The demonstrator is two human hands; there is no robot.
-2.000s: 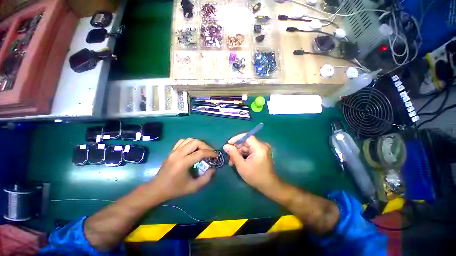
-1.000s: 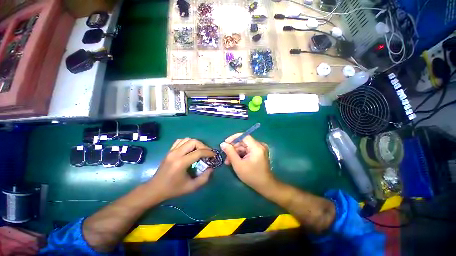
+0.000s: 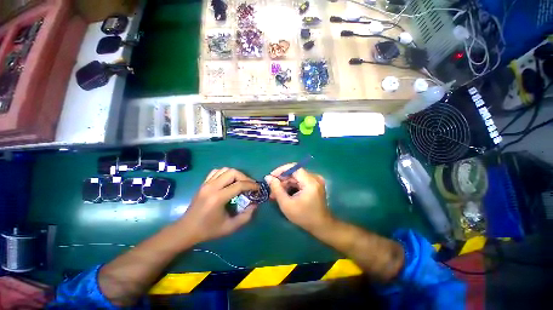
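A small dark and silvery watch body (image 3: 259,192) is in the fingertips of my left hand (image 3: 219,203), over the middle of the green mat. A whitish piece shows at its lower left, between the fingers. My right hand (image 3: 303,197) pinches slim blue-grey tweezers (image 3: 297,166), their back end pointing up and right. Its fingertips are at the right edge of the watch body. The tool's tip is hidden by the fingers. Both hands are bare.
Black watch screens (image 3: 132,189) lie in two rows at left. Behind are a white parts tray (image 3: 173,120), a row of thin tools (image 3: 262,130), a green knob (image 3: 308,125) and a white block (image 3: 351,124). A grey cylinder tool (image 3: 421,191) and a black fan (image 3: 439,132) are right.
My right fingertips have moved slightly in against the watch body, and the tweezers lean lower. My left hand keeps its hold. The whole view has shifted slightly.
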